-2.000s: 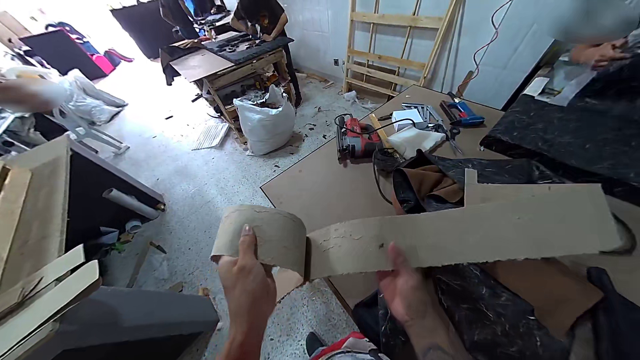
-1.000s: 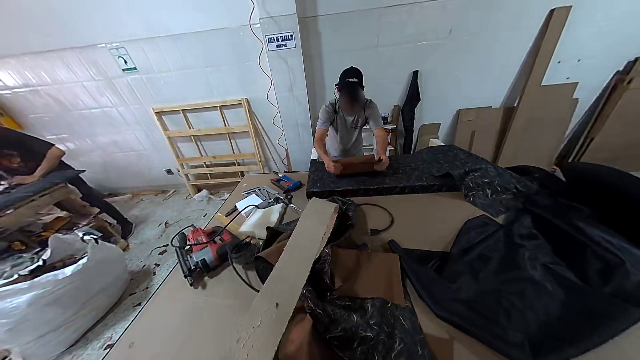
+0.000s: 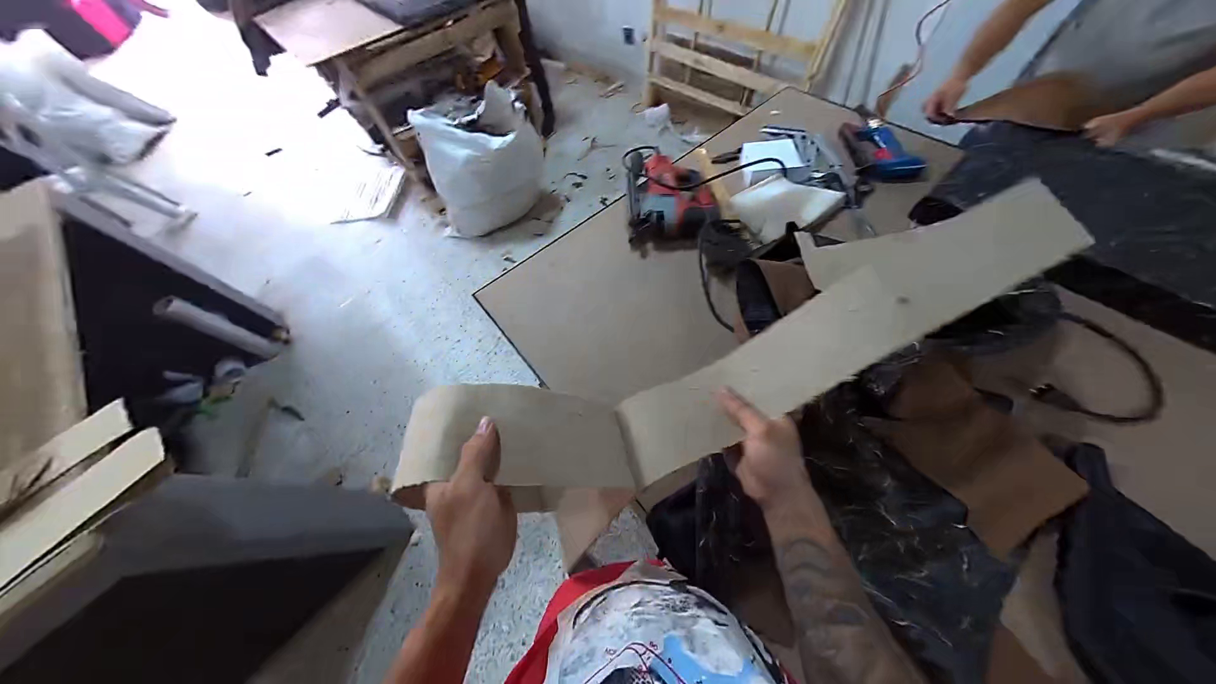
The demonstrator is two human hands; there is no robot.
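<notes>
A long beige strip, apparently cardboard (image 3: 798, 351), stretches from lower left to upper right, bent into a loop at its left end and creased near its middle. My left hand (image 3: 472, 518) grips the looped end, thumb on the outer face. On the strip just right of the crease rests my right hand (image 3: 768, 451), its fingertips at the face and lower edge; part of its hold is hidden. Under the strip's right half lie black patterned fabric (image 3: 883, 513) and brown pieces (image 3: 983, 446) on the brown-topped table (image 3: 589, 313).
A red power tool (image 3: 676, 195) with a cord, a white box (image 3: 771, 160) and a blue tool (image 3: 885, 152) sit on the table. Across it, a co-worker's hands (image 3: 1031, 119) hold a brown piece. A white sack (image 3: 484, 161) stands on the floor; a grey-edged box structure (image 3: 237, 513) is at lower left.
The view has swung up to the co-worker and back down. Compared with two seconds ago, the strip's right part slants more steeply upward. Both my hands are at the strip in that frame too.
</notes>
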